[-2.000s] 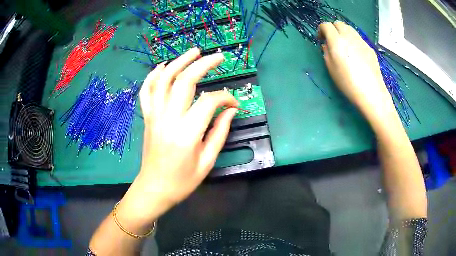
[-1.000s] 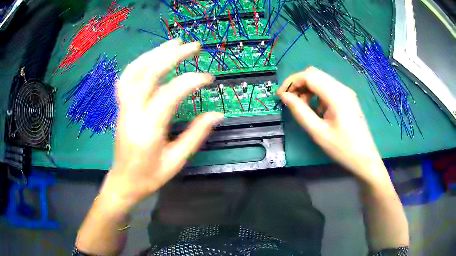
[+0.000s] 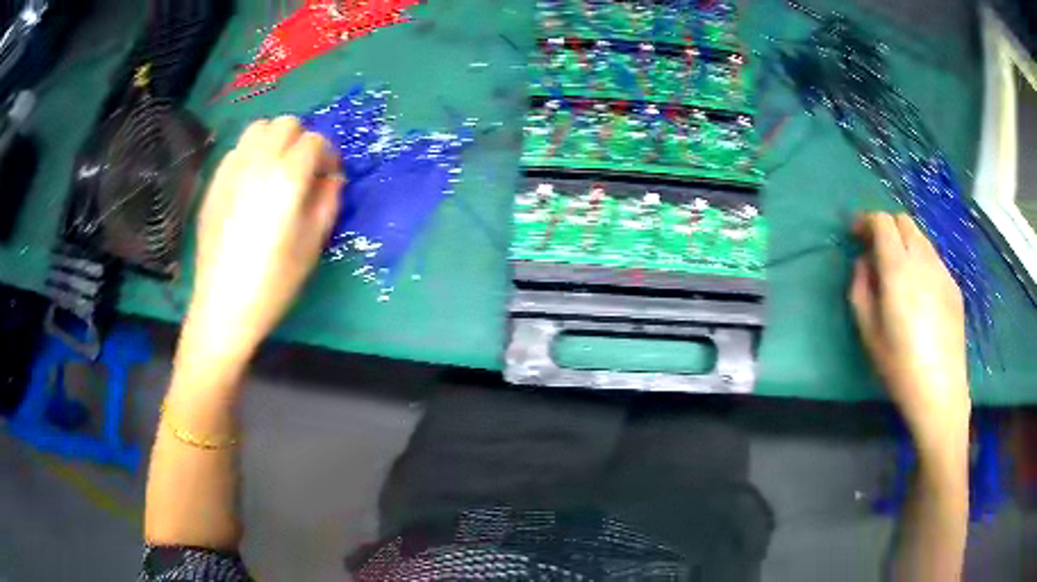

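The frame is blurred by motion. The black carrier (image 3: 637, 309) lies on the green mat with its oval handle slot at the near end. Green circuit boards (image 3: 637, 241) cross it in rows, with small whitish parts and blurred wires on them. My left hand (image 3: 267, 205) is at the left edge of the blue lead wires (image 3: 398, 199); its fingertips are bent, and what they hold cannot be told. My right hand (image 3: 904, 284) is right of the carrier, near the right blue wires (image 3: 950, 210), fingers bent; a thin dark line lies left of its fingertips, and whether it is gripped cannot be told.
Red lead wires (image 3: 324, 40) lie at the upper left. Black lead wires (image 3: 847, 74) lie at the upper right. A black fan (image 3: 148, 188) stands at the left. A pale frame (image 3: 1006, 125) is at the right edge. Blue stools (image 3: 85, 392) show below the bench.
My left hand has moved from over the carrier to the blue pile. My right hand has moved away from the boards to the right. The view has shifted, so the carrier appears further right, uncovered.
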